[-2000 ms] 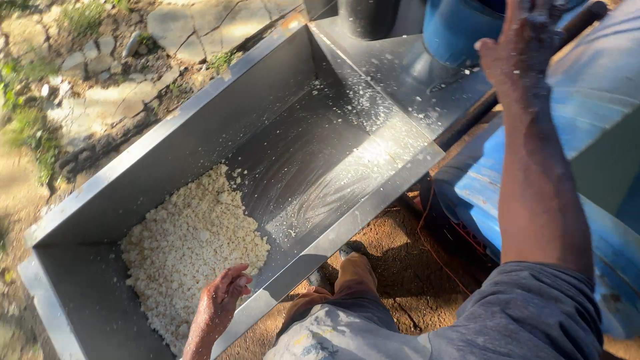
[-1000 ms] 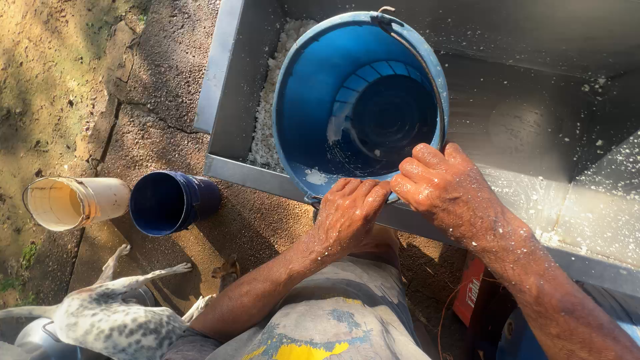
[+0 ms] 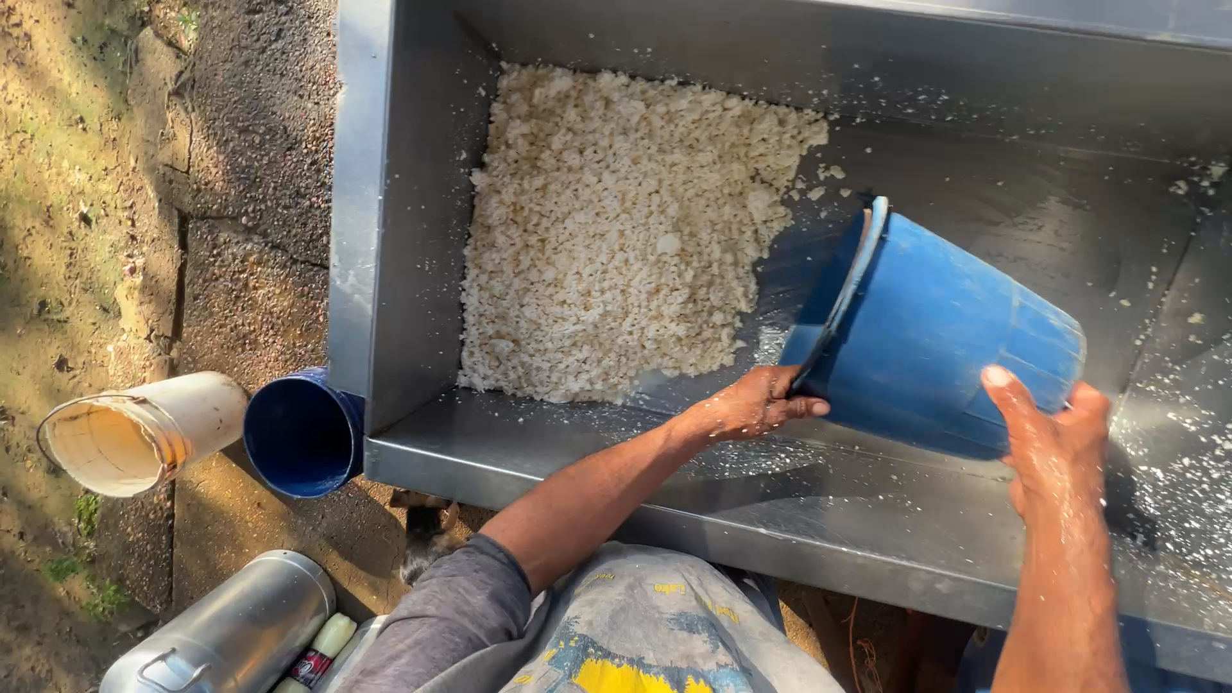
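A blue plastic bucket (image 3: 953,337) lies tipped on its side inside a stainless steel trough (image 3: 597,520), its mouth facing left. My left hand (image 3: 765,404) grips the bucket's rim at the near side. My right hand (image 3: 1054,433) holds it near its base. Left of the bucket's mouth, a flat mass of white crumbly curd (image 3: 626,231) covers the left part of the trough floor. White crumbs are scattered along the walls and floor, most thickly at the right. The inside of the bucket is mostly hidden.
Outside the trough on the left are a white bucket with a wire handle (image 3: 197,414) and a dark blue bucket (image 3: 303,433). A metal milk can (image 3: 231,616) lies at the lower left beside a bottle (image 3: 318,654). The trough's raised walls surround my work.
Both hands have moved from the blue bucket's rim, with the bucket upright over the curd, to rim and base. The bucket is now tipped to the right of the curd. The dog is no longer plainly visible.
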